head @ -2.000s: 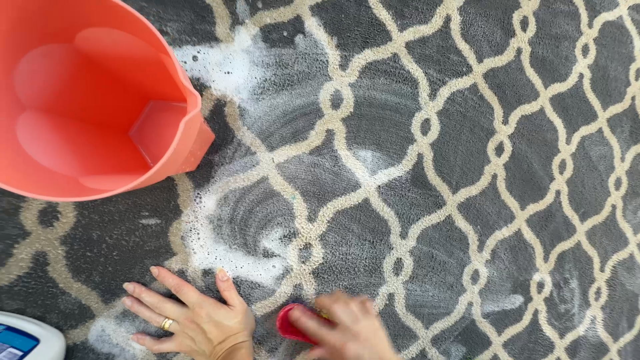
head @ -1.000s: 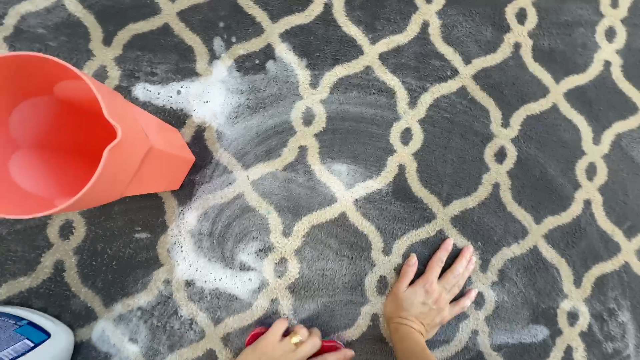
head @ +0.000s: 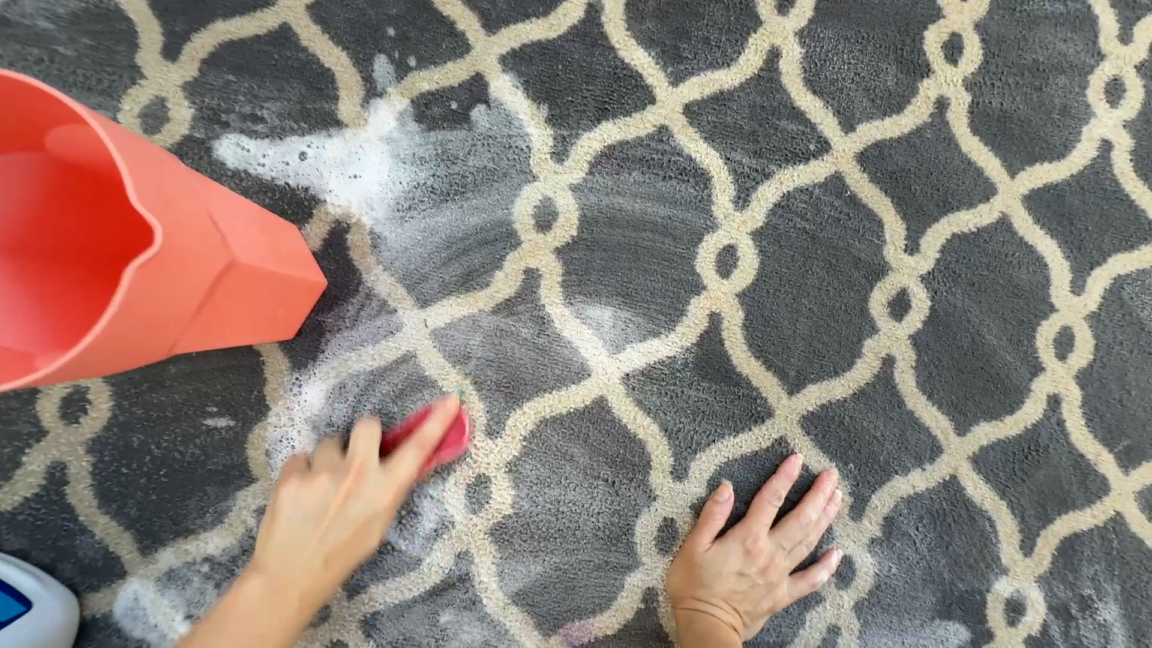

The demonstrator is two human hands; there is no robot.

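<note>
My left hand grips a red scrubbing brush, holding it down on the patterned rug among smeared white suds. The brush's bristles are hidden beneath it. To the right, my right hand lies palm down on the rug with its fingers spread and nothing held. The rug is dark grey with a beige looped lattice. Thick white foam sits above the brush, and thinner, curved streaks of suds spread around it.
A coral plastic bucket stands at the left edge, its mouth partly out of view. Below it, at the lower left corner, is part of a white bottle with a blue label. A smaller foam patch lies beside the bottle.
The brush has passed from my right hand to my left, which has since moved up into the suds. My right hand now rests flat. Foam near the brush is more smeared.
</note>
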